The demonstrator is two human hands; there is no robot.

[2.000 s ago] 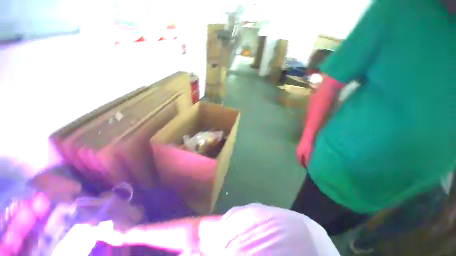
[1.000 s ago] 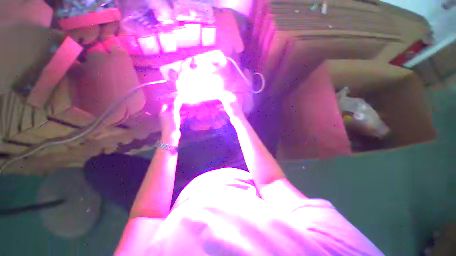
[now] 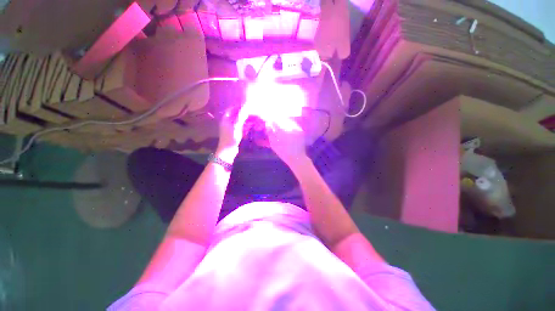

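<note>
A lamp (image 3: 277, 100) glows pink-white in front of me and washes out the picture around it. My left hand (image 3: 232, 129) is at the lamp's near left side, its fingers lost in the glare. My right hand (image 3: 286, 136) is at the near right side, its fingertips also washed out. The hands are close together. Whether either hand holds a part cannot be seen. A white power strip (image 3: 292, 63) with dark plugs lies just behind the lamp.
An open carton (image 3: 261, 27) of pale pieces stands behind the power strip. Brown boxes (image 3: 67, 91) stand at left, crossed by a pale cable (image 3: 146, 114). Flattened cartons (image 3: 462, 67) lie at upper right. A large open carton (image 3: 429, 170) holding clear bags stands at right.
The view has swung from the person in green on the right to the lamp. Since one second ago, my hands have come closer together, and my right hand has turned inward.
</note>
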